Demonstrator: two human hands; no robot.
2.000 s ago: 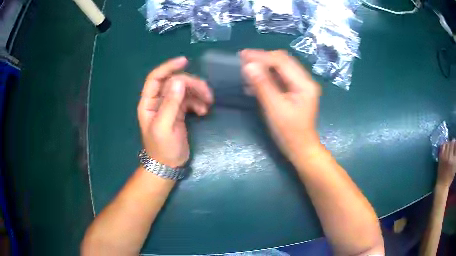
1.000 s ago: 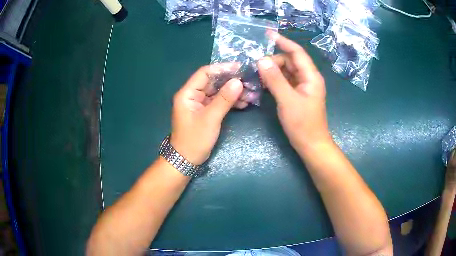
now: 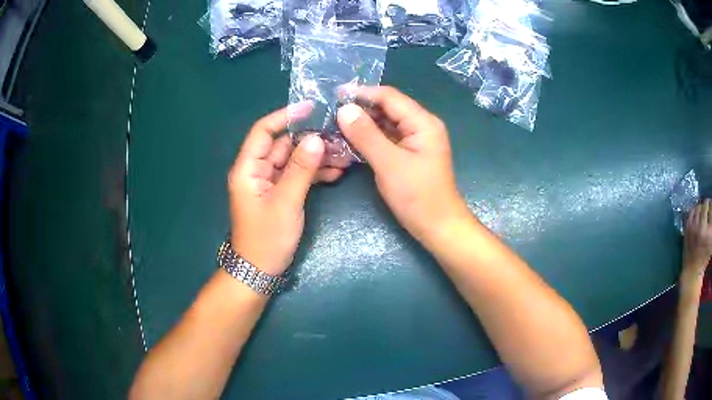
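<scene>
A clear zip-lock bag (image 3: pixel 332 74) is held upright between both hands, with its seal strip at the top, away from me. Its lower part is partly hidden by fingers; what is inside there is hard to tell. My left hand (image 3: pixel 273 172), with a metal watch band on the wrist, pinches the lower left of the bag. My right hand (image 3: pixel 406 148) pinches its right side between thumb and fingers. The top of the bag overlaps the pile of filled bags (image 3: pixel 503 66), which are shiny with dark contents.
A cream tube (image 3: pixel 117 25) with a black end is at the upper left. Another person's hand (image 3: pixel 697 234) is at the right edge beside a small clear bag (image 3: pixel 685 201). A pale cable is cut off at the top right. The green bench top (image 3: pixel 500 297) curves along its near edge.
Two seconds ago the hands were apart around a blurred dark flat thing. Since one second ago both hands hold the clear bag, and the right hand has moved lower along it. The view has shifted slightly.
</scene>
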